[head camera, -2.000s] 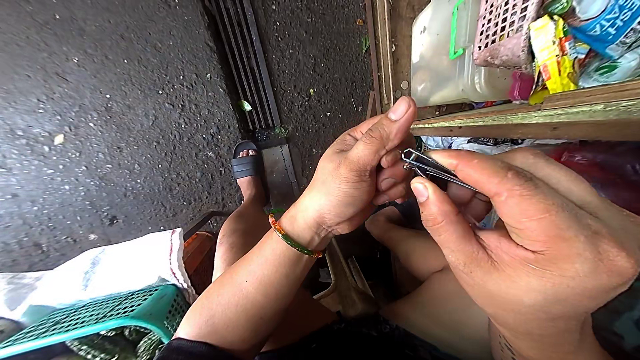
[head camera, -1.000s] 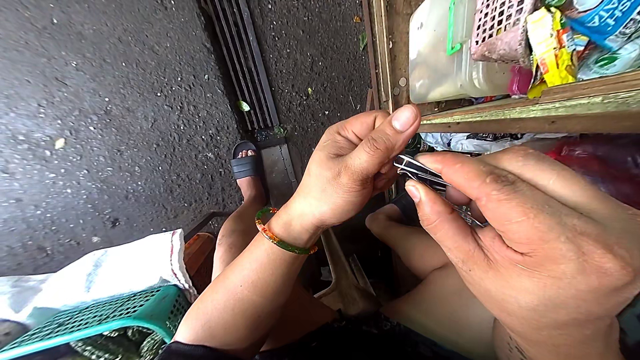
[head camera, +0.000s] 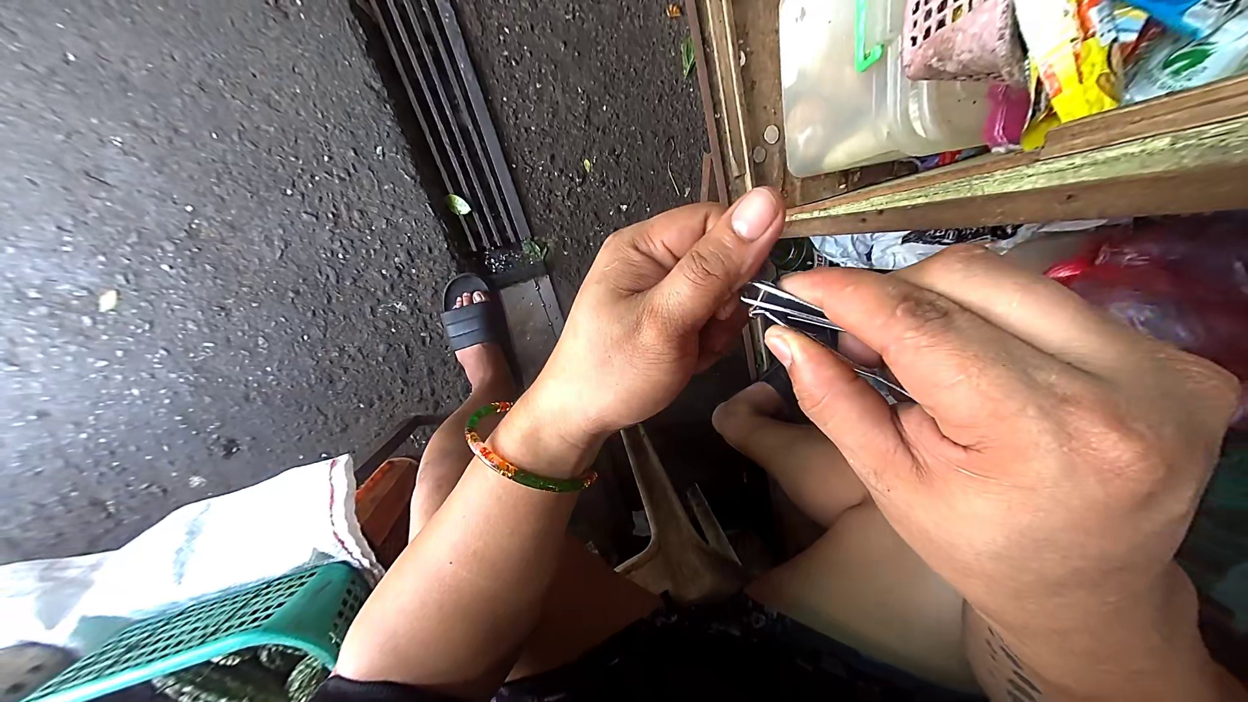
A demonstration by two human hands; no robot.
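Note:
My right hand point(head camera: 994, 409) pinches a metal nail clipper point(head camera: 792, 310) between thumb and index finger. The clipper's jaws point left, at the curled fingertips of my left hand point(head camera: 653, 312); whether they touch a nail cannot be made out. My left hand has its thumb extended upward and its fingers bent inward, mostly hidden behind the thumb and palm. It holds nothing that I can see. A green and orange bangle point(head camera: 526, 476) circles my left wrist.
A wooden tray edge point(head camera: 1014, 190) runs along the upper right, with a translucent plastic box point(head camera: 838, 107), a pink basket point(head camera: 960, 44) and packets behind it. A green plastic basket point(head camera: 224, 614) and a white sack point(head camera: 244, 526) lie lower left. A metal drain grate point(head camera: 448, 127) crosses the wet pavement.
The clipper has tilted a little between my right fingers, and both hands have shifted slightly. My right hand keeps its hold on the clipper throughout.

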